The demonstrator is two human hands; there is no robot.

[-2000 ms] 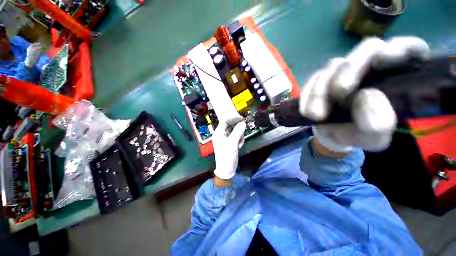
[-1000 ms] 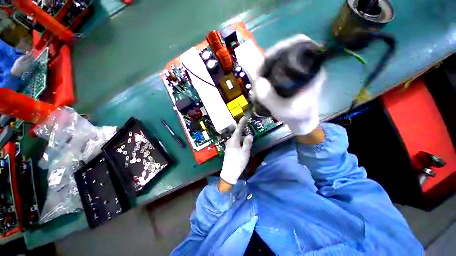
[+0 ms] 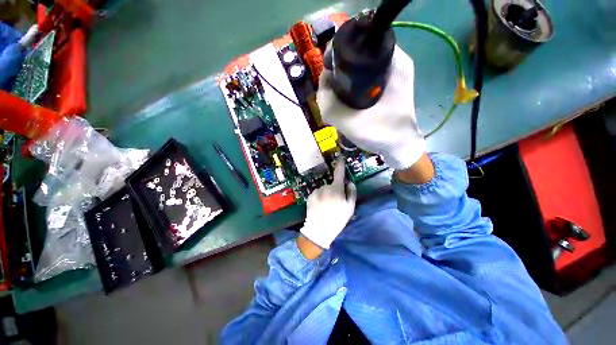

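Observation:
The power board (image 3: 253,128) lies parts side up on a red pad (image 3: 278,201). A long white heat sink (image 3: 290,108) and a yellow block (image 3: 325,139) show on it. My right hand (image 3: 378,114), in a white glove, grips the black electric screwdriver (image 3: 363,64), held upright over the board's right part. Its tip is hidden behind the hand. My left hand (image 3: 329,212), also gloved, is at the board's near edge, with a finger reaching onto the parts below the yellow block. Whether its fingertips hold anything cannot be seen.
Two black trays (image 3: 177,195) with small silvery pieces stand left, beside crumpled plastic bags (image 3: 71,195) and a thin black stick (image 3: 230,165). A tin can (image 3: 517,34) stands back right. Cords hang right of the screwdriver. A black bin with red lining (image 3: 564,195) is at right. Another person's sleeve shows top left.
My right hand has swung the screwdriver from sideways, pointing left, to upright over the board. My left hand has moved slightly right along the near edge. The view has shifted a little.

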